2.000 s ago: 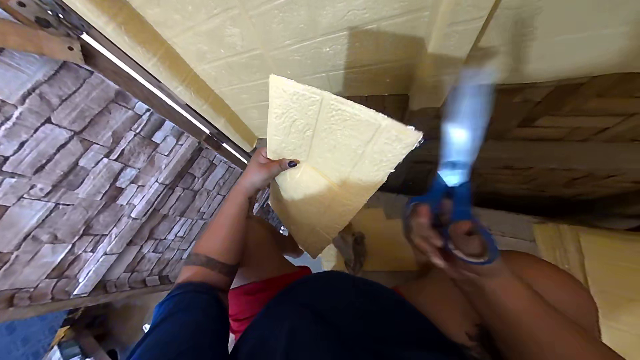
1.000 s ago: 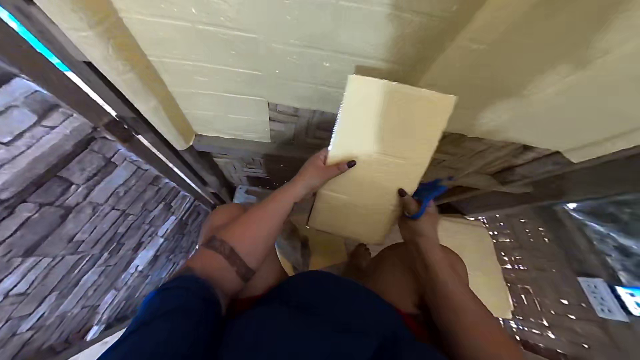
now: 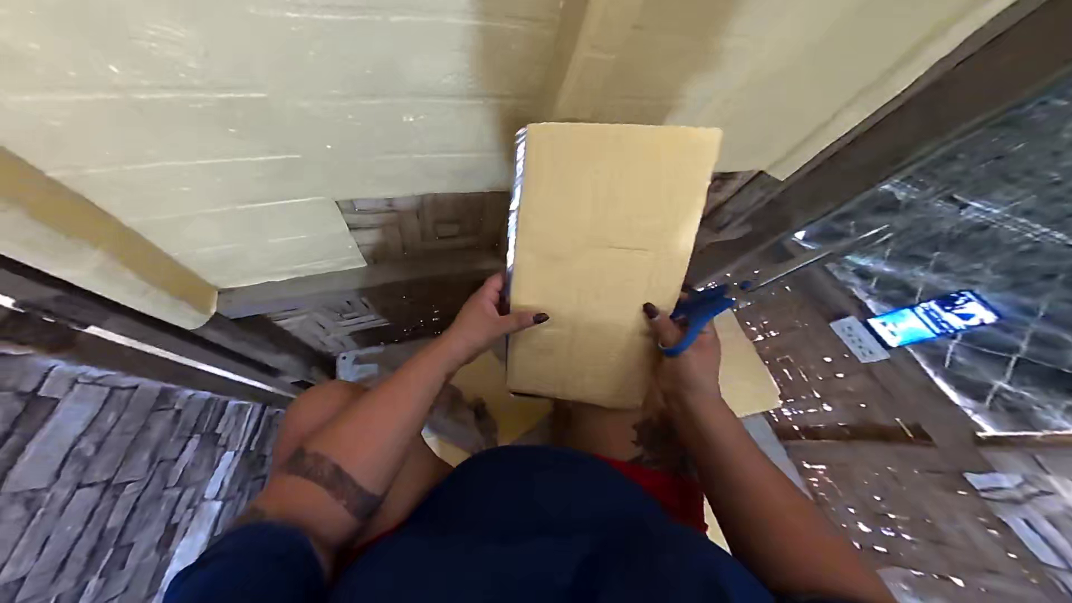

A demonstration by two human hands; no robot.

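A cream-yellow foam wall panel piece [image 3: 607, 251], roughly rectangular, is held upright in front of me between both hands. My left hand [image 3: 494, 318] grips its lower left edge, thumb on the face and fingers behind. At the lower right edge, my right hand [image 3: 682, 343] presses its thumb on the face and also holds scissors with blue handles [image 3: 699, 318]; their blades point right, away from the panel. Behind the piece is a wall covered in cream brick-patterned panels [image 3: 209, 109], with a strip of woven wall [image 3: 435, 222] showing below them.
Another yellow piece [image 3: 745, 368] lies low at the right. Beyond it, a lit phone [image 3: 934, 318] rests beside a small pale object [image 3: 858, 339]. Stone-patterned covering [image 3: 109, 452] fills the lower left, past a dark wooden beam [image 3: 151, 343].
The right hand with the scissors, apart from the panel two seconds ago, has come to its right edge. The panel has turned more upright. The view has swung right.
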